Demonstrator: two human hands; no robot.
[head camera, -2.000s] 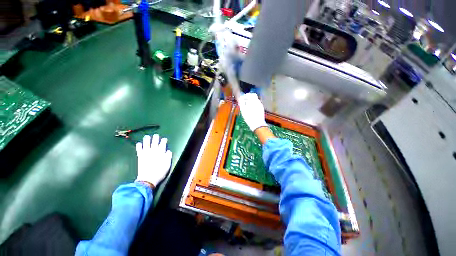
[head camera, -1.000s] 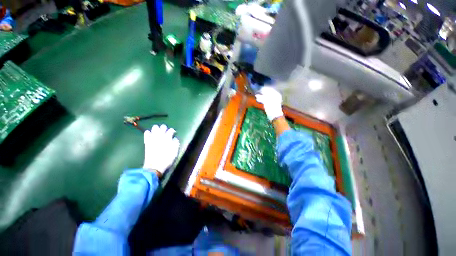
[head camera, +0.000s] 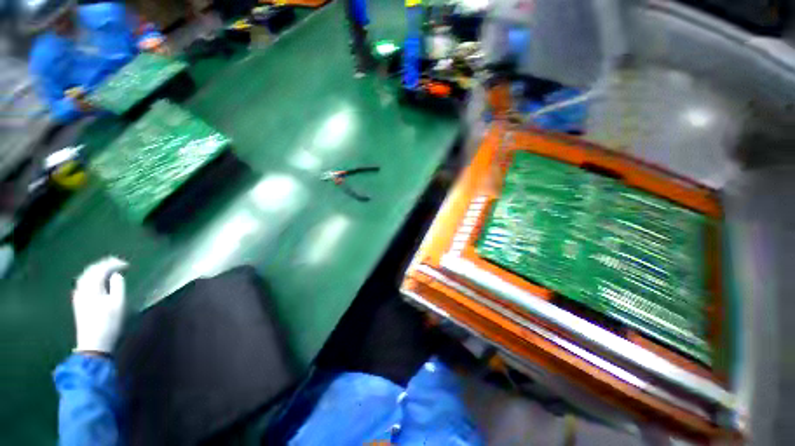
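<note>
A green circuit board (head camera: 597, 244) lies in the recessed centre of the orange carrier (head camera: 453, 228) at the right, with a silver rail (head camera: 558, 327) along the near side. My left hand (head camera: 100, 305), in a white glove, is at the lower left over the green bench, beside a bare black foam pad (head camera: 205, 348). Its fingers are slightly bent and blurred, and nothing shows in it. My right hand is not in view. Side cutters (head camera: 350, 179) lie open on the bench between the foam and the carrier.
Another circuit board (head camera: 161, 157) lies on black foam across the green bench (head camera: 383, 205), with a further board (head camera: 138, 83) beyond it. A person in blue (head camera: 100, 39) is at the far left. Blue posts (head camera: 411, 48) stand at the back beside a black tray of items.
The view has swung left. My left hand has moved from beside the side cutters to the foam's far left. My right hand has left the carrier's far edge and gone out of view.
</note>
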